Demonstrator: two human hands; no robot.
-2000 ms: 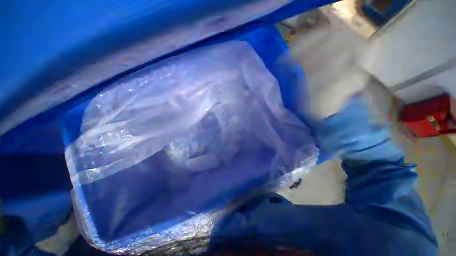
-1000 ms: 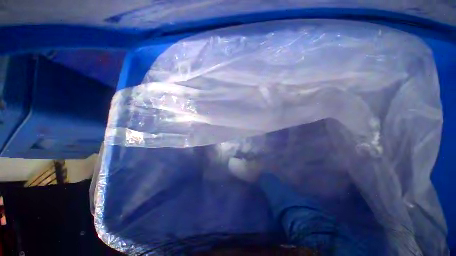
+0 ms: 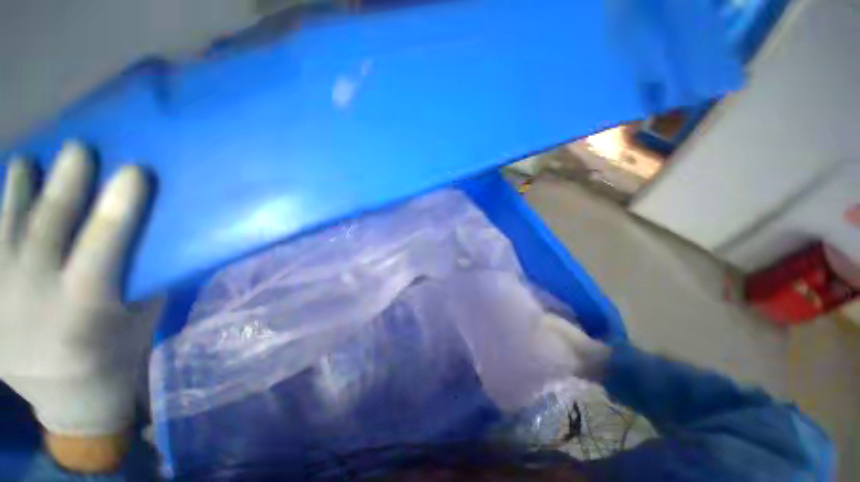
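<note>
The blue bin point(image 3: 566, 259) stands open in front of me, with a shiny clear plastic liner point(image 3: 377, 245) over its rim and inside. Its blue lid point(image 3: 377, 122) is tilted up across the top of the view. My left hand point(image 3: 75, 282), in a white glove, is at the left against the lid, its fingers spread. My right hand point(image 3: 570, 344), in a pale glove, is blurred at the bin's right side by the liner; its fingers cannot be made out. A blurred pale patch shows deeper in the bin, too unclear to name.
A red box-like thing point(image 3: 797, 282) is on the floor at the right, beside a white cabinet or panel point(image 3: 745, 160). Grey floor point(image 3: 575, 221) shows between it and the bin. Dark strands hang at the bottom edge.
My view has drawn back from the bin and turned right. My left hand has come into view at the lid. My right hand has moved from inside the bin to its right side.
</note>
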